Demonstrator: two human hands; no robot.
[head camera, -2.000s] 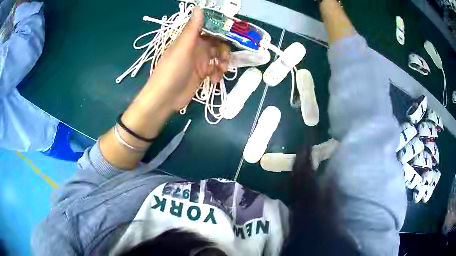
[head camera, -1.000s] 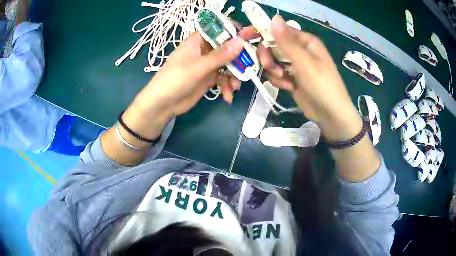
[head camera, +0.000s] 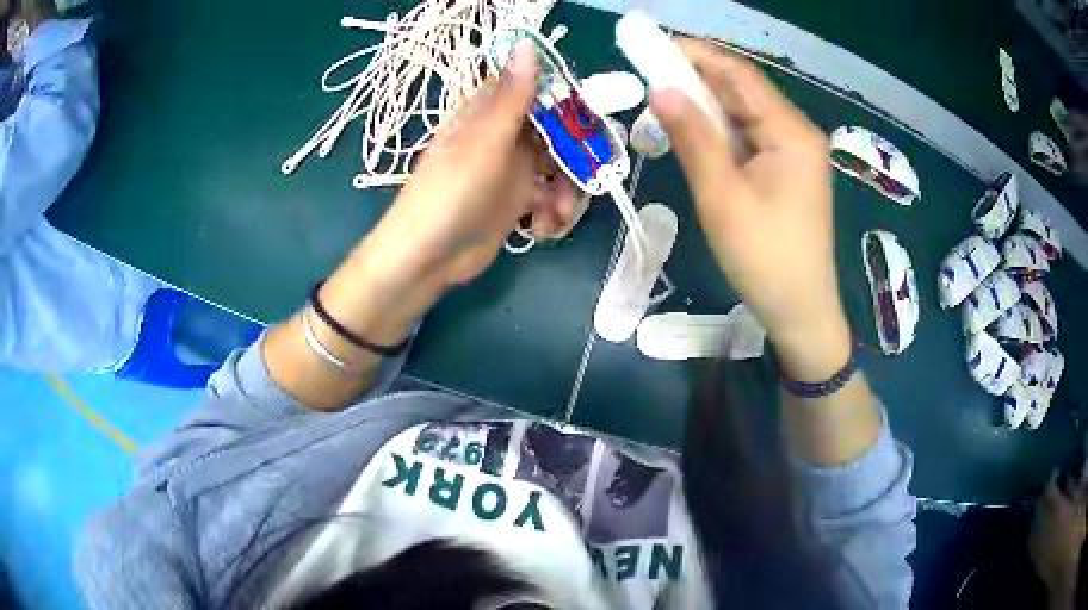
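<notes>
My left hand (head camera: 483, 167) holds an open white housing shell (head camera: 612, 149), its thumb over the green circuit board end. The blue battery (head camera: 575, 145) and red lead wires (head camera: 578, 117) show inside. A white wrist strap (head camera: 626, 215) hangs from the shell's lower end. My right hand (head camera: 764, 179) holds a plain white back cover (head camera: 663, 60) between thumb and fingers, apart from the shell and to its right. Loose back covers (head camera: 638, 274) lie on the table below the hands, one (head camera: 704, 336) lying crosswise.
A tangled heap of cords (head camera: 412, 83) lies at the upper left. Two body halves (head camera: 890, 292) stand right of my right hand, with a pile of more (head camera: 1002, 298) beyond. A pale rail (head camera: 883, 101) crosses the upper right. Another person's sleeve (head camera: 48, 274) is at the left.
Since one second ago, my right hand has moved slightly right with the cover, away from the shell. My left thumb has shifted up the shell, uncovering the battery and red wires.
</notes>
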